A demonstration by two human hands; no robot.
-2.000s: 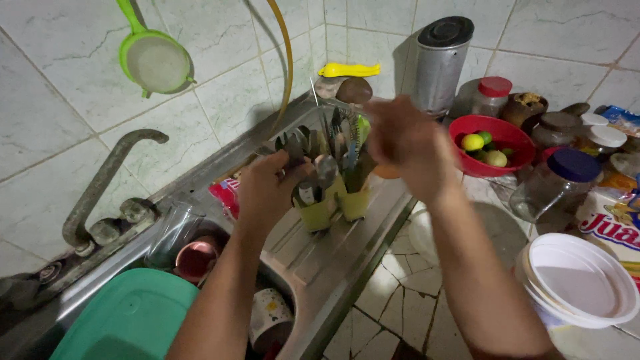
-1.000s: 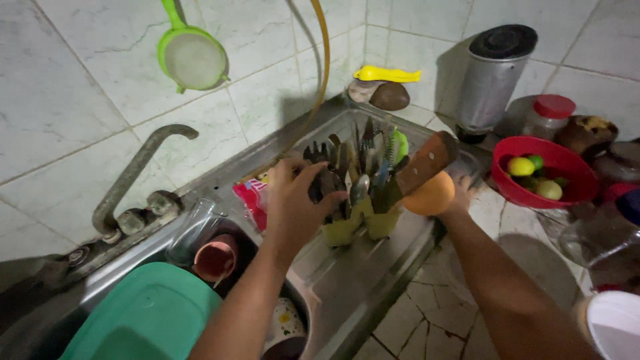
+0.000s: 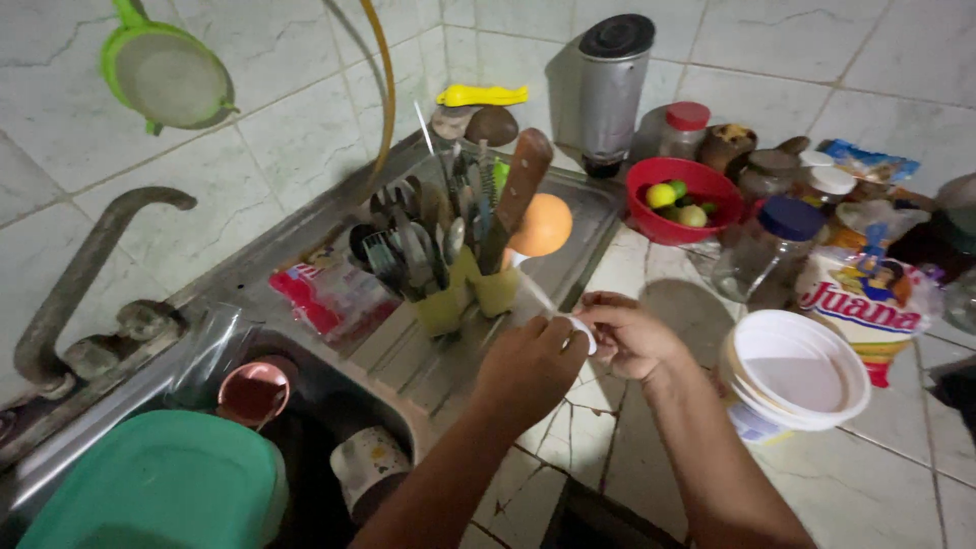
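Note:
My left hand [image 3: 534, 370] and my right hand [image 3: 629, 335] meet over the front edge of the steel drainboard. Their fingers close on a small white utensil [image 3: 581, 335], seemingly a plastic spoon, mostly covered by the fingers. Just behind them stands a yellowish cutlery holder [image 3: 442, 311], packed with forks [image 3: 383, 255], spoons and other utensils, upright or leaning. A wide utensil with a riveted wooden handle [image 3: 526, 168] leans from its right side; its lower end is hidden. Beside it is a round orange utensil [image 3: 543, 225]. A red and clear plastic packet [image 3: 328, 293] lies left of the holder.
In the sink at left are a green plastic lid or container [image 3: 152, 480], a pink cup [image 3: 253, 393] and a speckled mug [image 3: 370, 461], below a metal faucet [image 3: 107, 259]. At right stand a red bowl of limes [image 3: 648, 221], jars, a flour bag [image 3: 869, 305] and white tubs [image 3: 797, 374].
My left hand has left the cutlery holder and come toward the front right, meeting my right hand. The white utensil now shows between them. The wooden-handled utensil remains in the holder.

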